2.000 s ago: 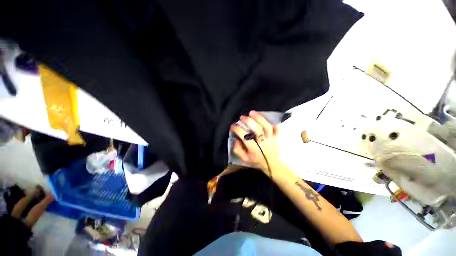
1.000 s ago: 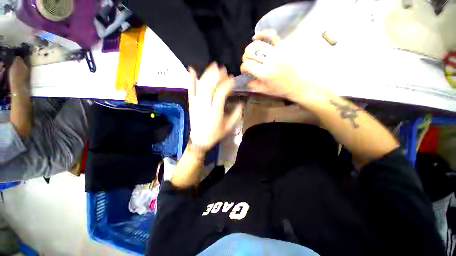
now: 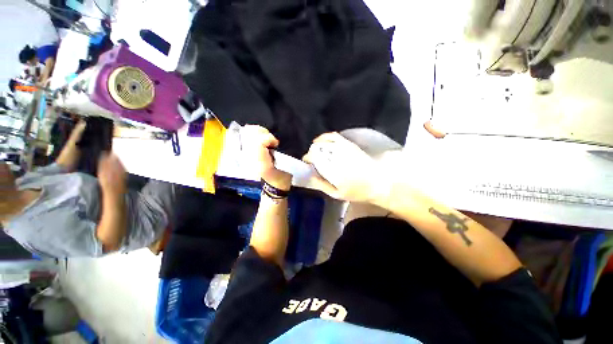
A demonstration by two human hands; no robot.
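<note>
A large black fabric piece (image 3: pixel 316 74) lies heaped on the white machine table (image 3: pixel 511 178). A light grey fabric piece (image 3: pixel 292 164) runs along its near edge, between my hands, and shows again behind my right hand. My left hand (image 3: pixel 259 151) grips the grey piece's left end, fingers curled. My right hand (image 3: pixel 343 164) is closed on the same piece, just right of my left hand. The fingertips are overexposed and hard to see. The cream sewing machine (image 3: pixel 524 33) stands at the upper right, away from the cloth.
A yellow strip (image 3: pixel 211 151) hangs at the table's left end. A purple-and-white machine (image 3: pixel 138 87) stands beyond it. A person in grey (image 3: pixel 87 208) sits at the left. A blue crate (image 3: pixel 181 309) with black cloth is below the table. A ruler scale (image 3: pixel 544 193) runs along the front edge.
My left hand has moved up from the air below the table edge and taken hold of the grey piece. The view has shifted, showing more of the black fabric and the machine.
</note>
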